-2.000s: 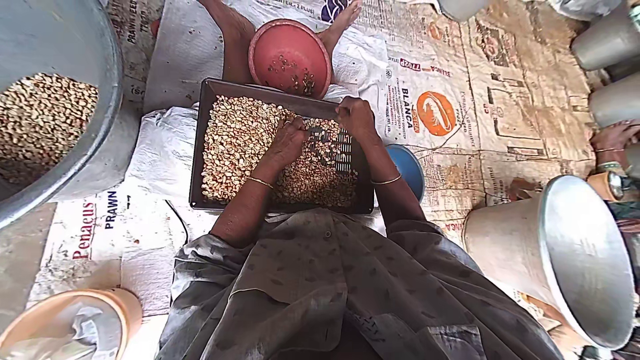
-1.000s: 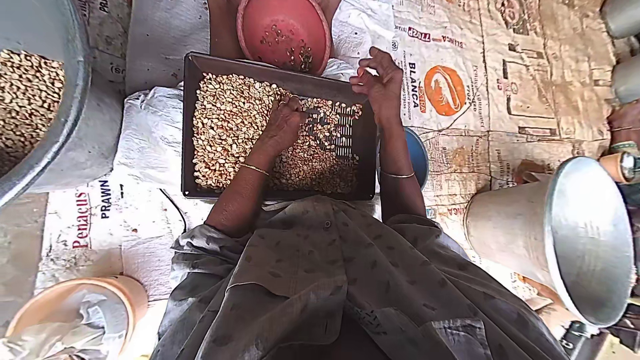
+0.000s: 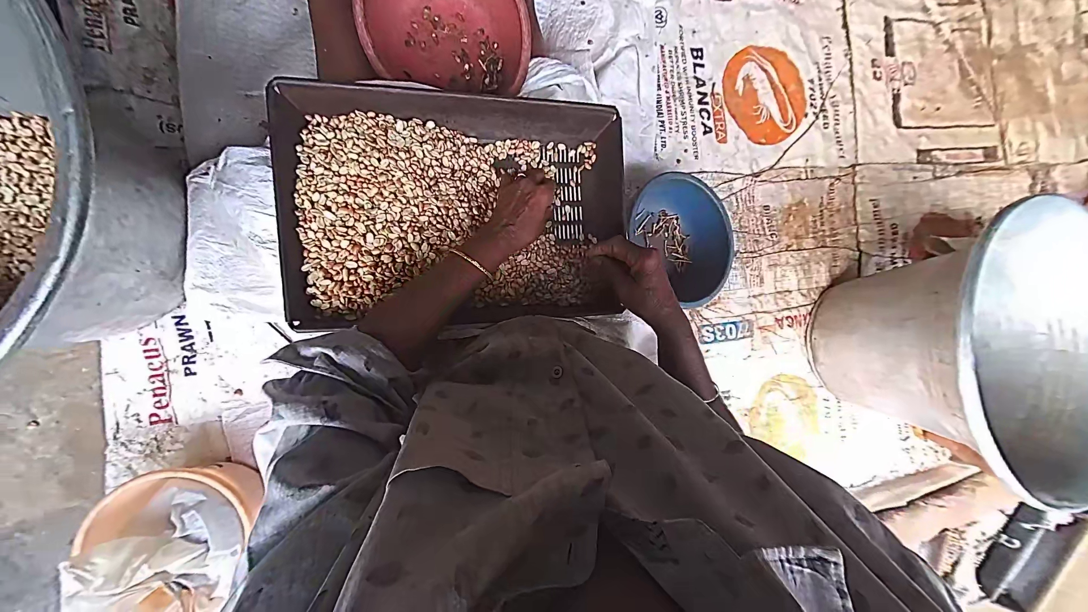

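A dark plastic tray with a slotted bottom lies across my lap, full of pale nuts or beans. My left hand is in the tray, its fingertips down among the pieces at the left edge of the bare slots; whether it pinches one is hidden. My right hand rests at the tray's right wall, fingers bent over the smaller heap near my body; what lies under them cannot be seen. Right of the tray stands a blue bowl holding thin light-coloured bits. A red bowl with some dark pieces touches the far side.
A large metal tub of similar pieces stands at the left. An orange-rimmed bucket holding clear plastic is at the lower left. At the right a metal bucket stands on printed sacks that cover the floor.
My right hand, raised above the tray's far right part a second ago, has come down to its near right side. More of the slots and the blue bowl show now.
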